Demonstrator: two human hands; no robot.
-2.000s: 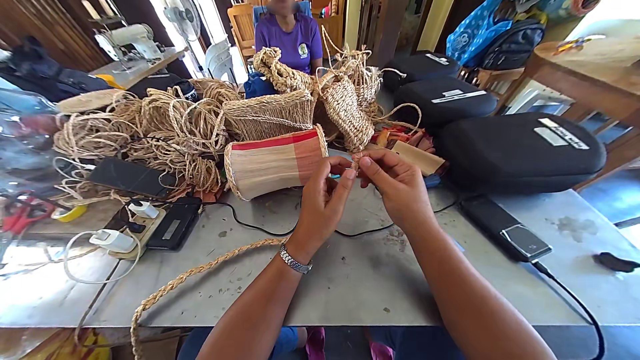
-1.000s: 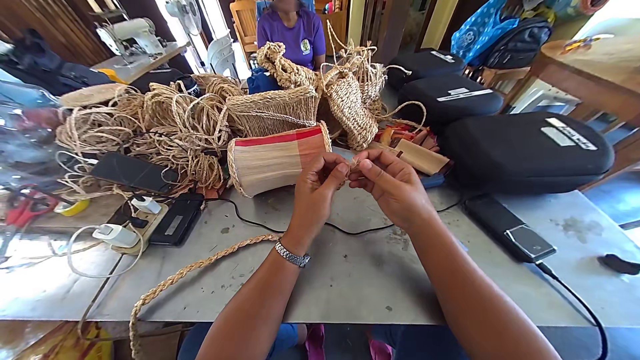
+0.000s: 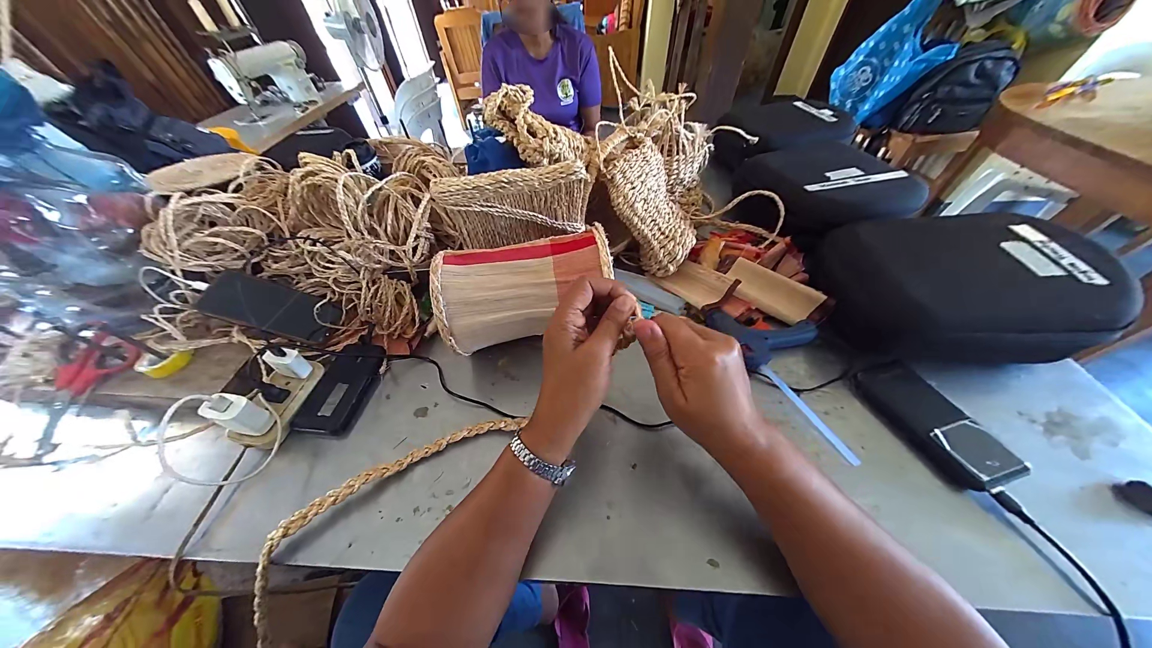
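Note:
My left hand (image 3: 585, 346), with a metal watch at the wrist, pinches a small end of braided fibre between thumb and fingers. Close beside it, my right hand (image 3: 693, 369) pinches the same small piece, which is mostly hidden by the fingers. A braided natural-fibre rope (image 3: 387, 470) runs from behind my left wrist across the table and over its front edge. Just behind my hands lies a woven piece with a red band and a braided rim (image 3: 504, 301). A blue glue gun (image 3: 765, 335) with a clear glue stick (image 3: 814, 418) lies behind my right hand.
Bundles of twisted fibre cord (image 3: 342, 225) and woven baskets (image 3: 508, 207) fill the back. Black cases (image 3: 972, 288) stand at right, near a power bank (image 3: 936, 427). Red scissors (image 3: 94, 360) and a power strip (image 3: 270, 396) lie left. A person in purple (image 3: 544, 72) sits opposite.
My hands have turned a little and stay together at the braid's end. The blue glue gun and its glue stick show more plainly beside my right hand now.

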